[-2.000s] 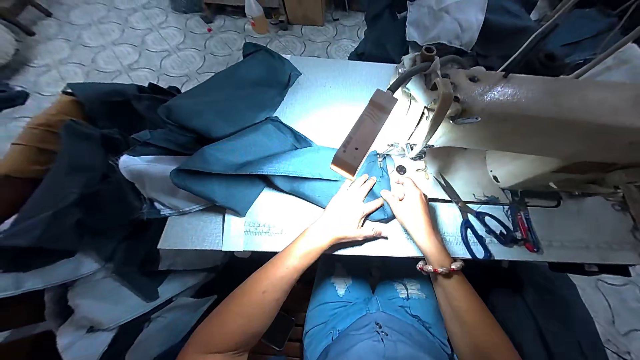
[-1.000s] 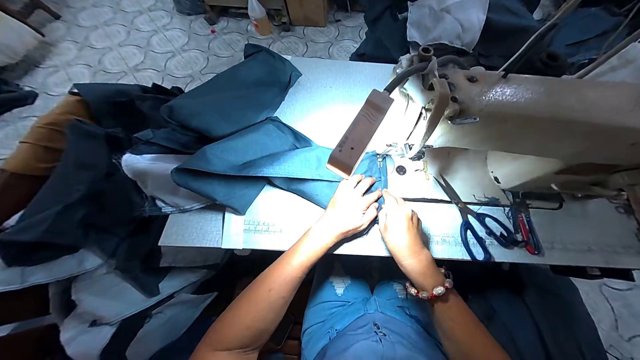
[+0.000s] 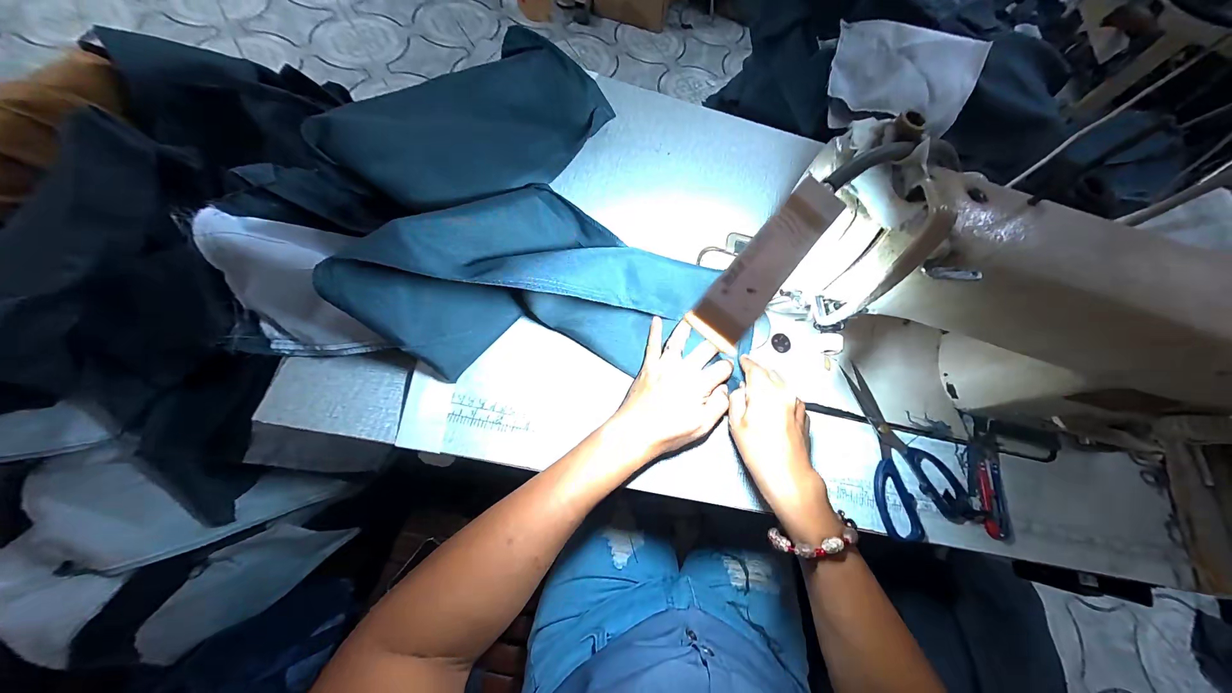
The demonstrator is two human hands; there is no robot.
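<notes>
Dark teal trousers fabric (image 3: 577, 274) stretches across the sewing table, its right end under the lamp beside the sewing machine (image 3: 1059, 279). My left hand (image 3: 674, 399) presses on that end with its fingers spread. Close to its right, my right hand (image 3: 768, 419) pinches the fabric edge between thumb and fingers. The flat lamp (image 3: 765, 269) hides part of the cloth just above my fingertips. The machine's presser foot (image 3: 826, 310) is to the upper right of my right hand, apart from it.
Blue-handled scissors (image 3: 900, 462) lie right of my right hand, next to small red and blue thread snips (image 3: 988, 486). A dark cloth heap (image 3: 125, 318) and a white fabric piece (image 3: 279, 269) are at left. More dark cloth (image 3: 780, 67) lies behind the table.
Two seconds ago my right hand lay flatter, with its fingers nearer the machine; it has drawn back and now pinches the cloth edge. My left hand has stayed on the fabric.
</notes>
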